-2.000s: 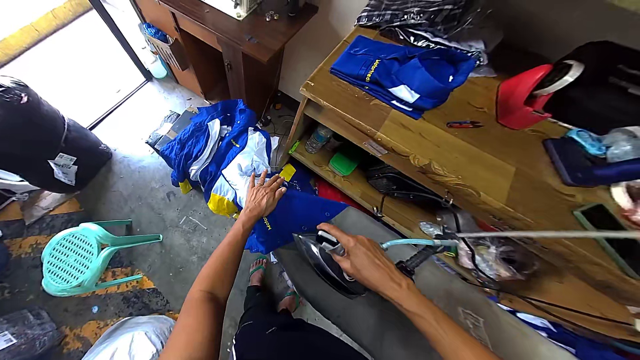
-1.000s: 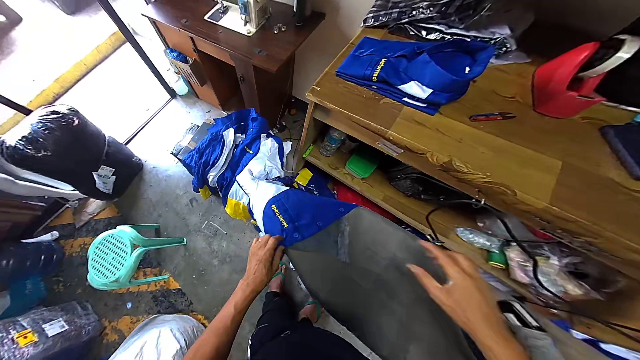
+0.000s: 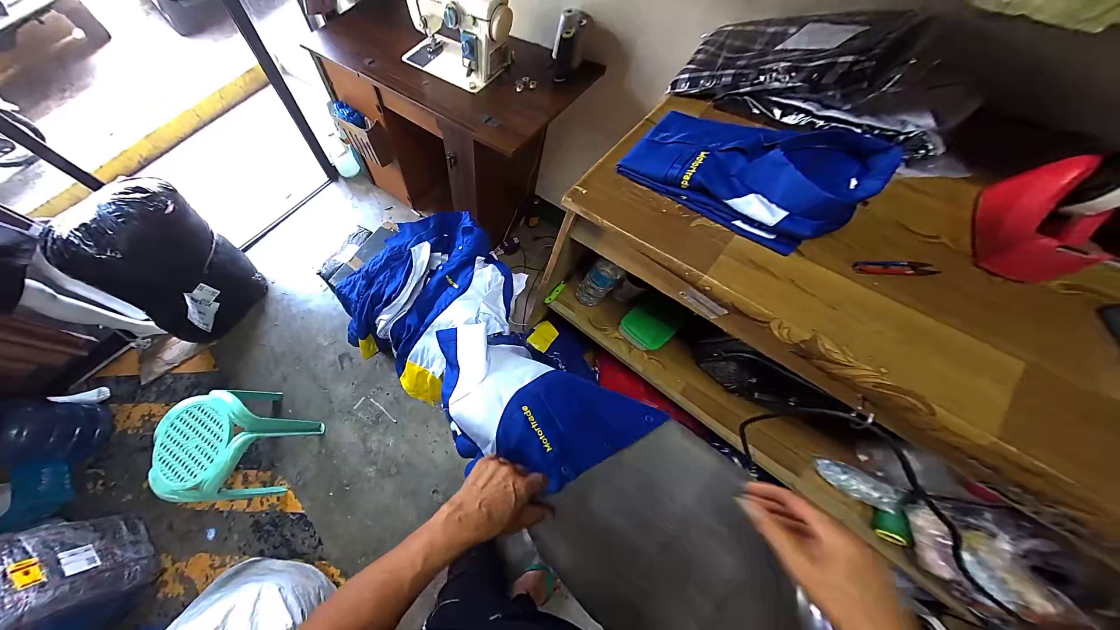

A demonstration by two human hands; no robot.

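Observation:
A blue and white shirt [image 3: 569, 420] with yellow lettering lies over the far end of a dark grey ironing board [image 3: 656, 525]. My left hand [image 3: 500, 500] grips the shirt's near edge at the board's left side. Over the board's right side my right hand [image 3: 809, 542] is spread, slightly blurred, with nothing in it. The rest of the garment runs into a heap of blue, white and yellow clothes [image 3: 429, 289] beyond the board. Folded on the wooden cabinet is another blue garment [image 3: 744, 175]. The iron cannot be made out.
To the right runs the wooden cabinet [image 3: 919, 367], its open shelf holding a bottle [image 3: 599, 282], a green container [image 3: 654, 321] and a dark cable [image 3: 910, 472]. A green plastic stool [image 3: 197, 442] and wrapped bundles stand left. A sewing machine [image 3: 468, 39] sits on a desk [image 3: 542, 105].
Two seconds ago my right hand held an iron on the board; it is now empty. My left hand has come back from the clothes heap to the shirt's near edge.

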